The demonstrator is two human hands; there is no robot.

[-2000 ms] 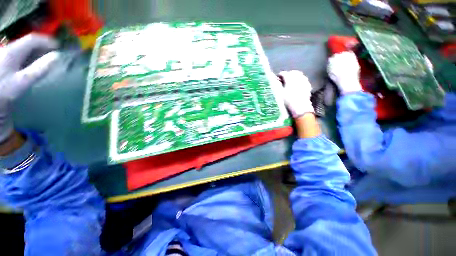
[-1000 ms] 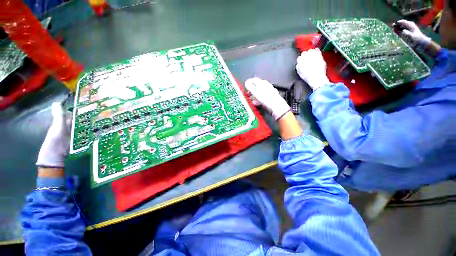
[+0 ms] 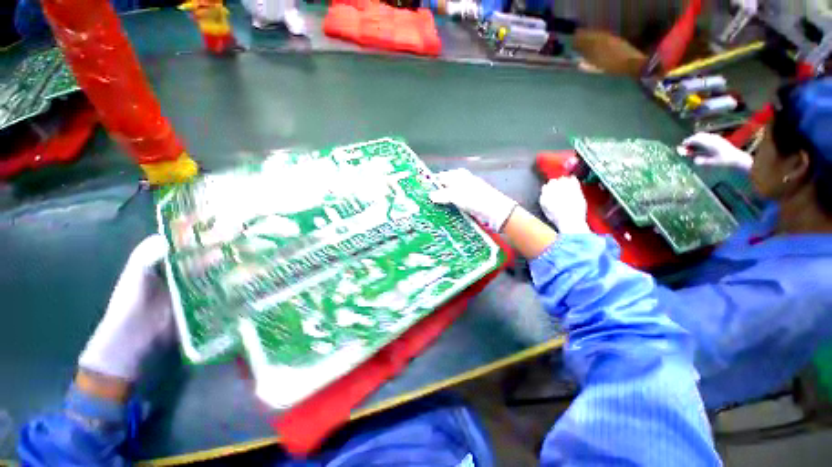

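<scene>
A large green circuit board [image 3: 365,301] with silvery solder areas and white edges lies tilted above a red pad [image 3: 365,383], solder side up, with strong glare on its far part. My left hand [image 3: 139,310], in a white glove, is at the board's left edge; its fingertips are hidden at or under the edge. My right hand [image 3: 473,196], in a white glove, rests at the board's upper right edge with fingers over its face. Whether it grips the edge is blurred.
The green bench [image 3: 301,100] has a yellow front edge. An orange-red wrapped post [image 3: 119,82] with yellow base stands behind the board's left. At right a person in blue handles another green board [image 3: 652,187] over red. Another board [image 3: 36,87] lies far left; a red pad [image 3: 381,25] lies across the bench.
The board has turned slightly and sits lower and further right in view. My right hand has moved from beside the board onto its upper right edge. The view now shows more of the bench's far side.
</scene>
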